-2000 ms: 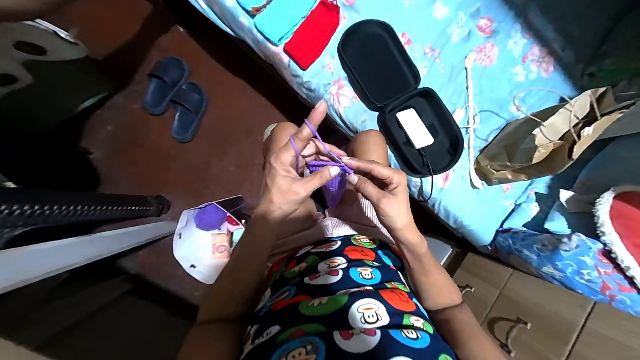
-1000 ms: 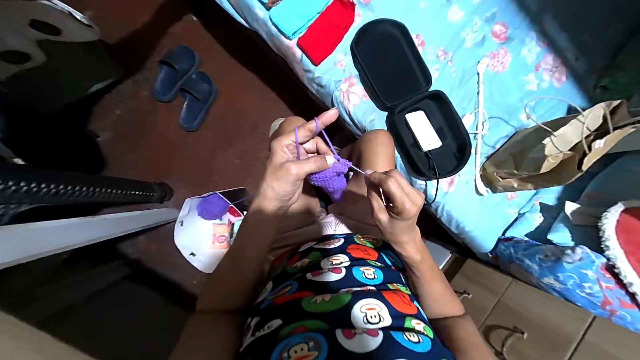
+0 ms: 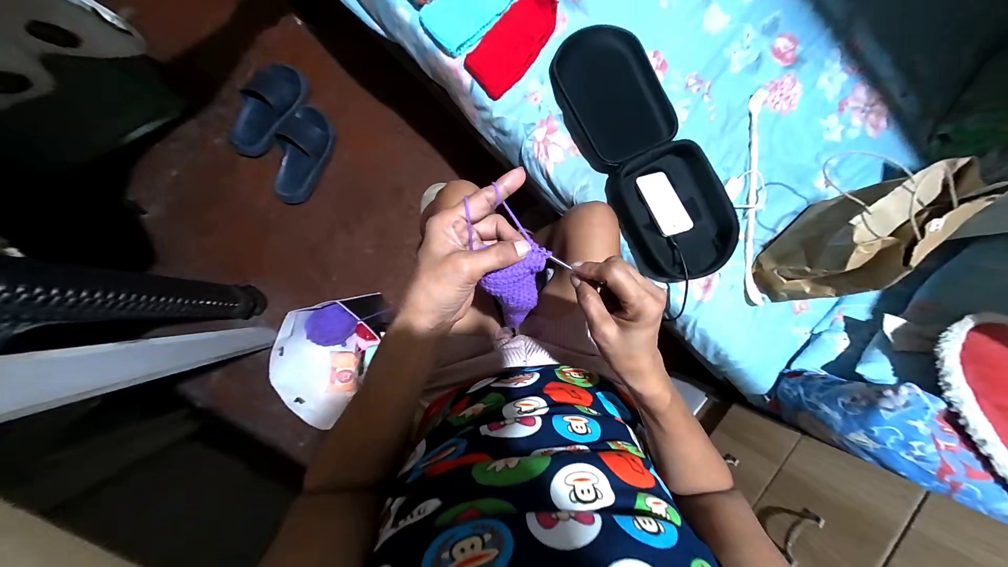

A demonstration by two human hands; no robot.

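Purple crochet work (image 3: 513,285) hangs between my hands above my lap, its upper edge pinched by the thumb and fingers of my left hand (image 3: 465,256). Purple yarn (image 3: 513,216) runs up over the raised index finger of that hand. My right hand (image 3: 624,311) grips a thin metal crochet hook (image 3: 561,262), whose tip meets the right edge of the work; the rest of the hook is mostly hidden in the fingers. A ball of purple yarn (image 3: 331,324) lies in a white container (image 3: 303,378) down to the left.
On the floral bed (image 3: 709,331) lie an open black case (image 3: 713,252) with a white device (image 3: 664,205), a paper bag (image 3: 850,264), a white rod (image 3: 754,197), and red (image 3: 512,47) and turquoise (image 3: 465,24) knitted pieces. Dark slippers (image 3: 303,153) rest on the floor; wooden drawers (image 3: 835,472) stand lower right.
My right hand was close against my left two seconds ago; it has moved off to the right, with the hook now visible between them. The purple work shows more fully below my left thumb.
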